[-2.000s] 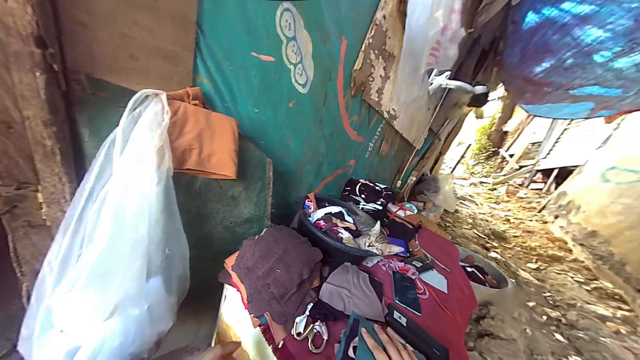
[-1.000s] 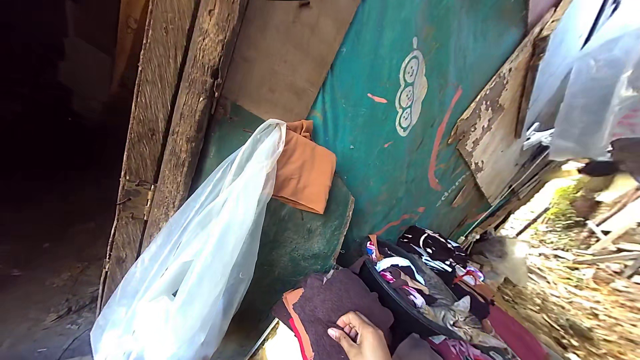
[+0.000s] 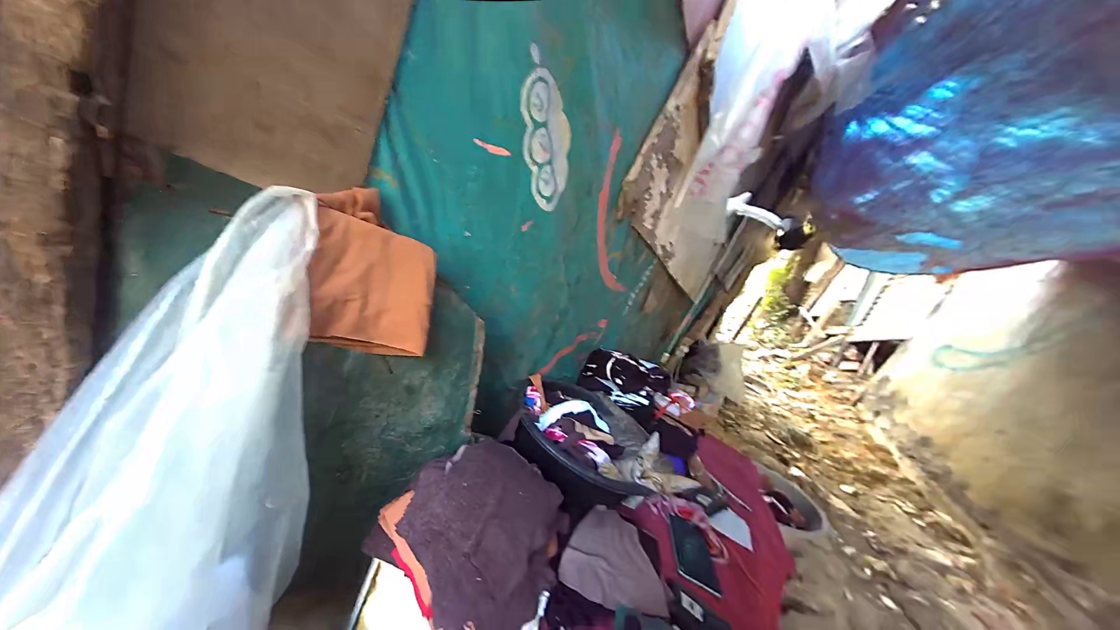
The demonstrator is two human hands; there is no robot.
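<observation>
Neither of my hands shows in the head view now. Dark brown folded cloth (image 3: pixel 486 534) lies in a pile at the lower middle, with orange and red cloth at its left edge. Beside it on the right is a smaller grey-brown cloth (image 3: pixel 614 560). Behind them stands a black tub (image 3: pixel 560 464) full of mixed cloth, with a cat (image 3: pixel 652 468) at its right side. A dark phone-like slab (image 3: pixel 693 553) rests on red cloth (image 3: pixel 761 569) to the right.
A whitish translucent plastic bag (image 3: pixel 201 420) hangs at the left beside folded orange cloth (image 3: pixel 372 280). Behind is a green sheet wall (image 3: pixel 472 219). A blue tarp (image 3: pixel 980 149) hangs at the upper right, above a littered dirt path (image 3: pixel 840 472) and a grey basin (image 3: pixel 814 516).
A hand that touched the dark brown cloth one second ago is out of view. The view has swung right since then.
</observation>
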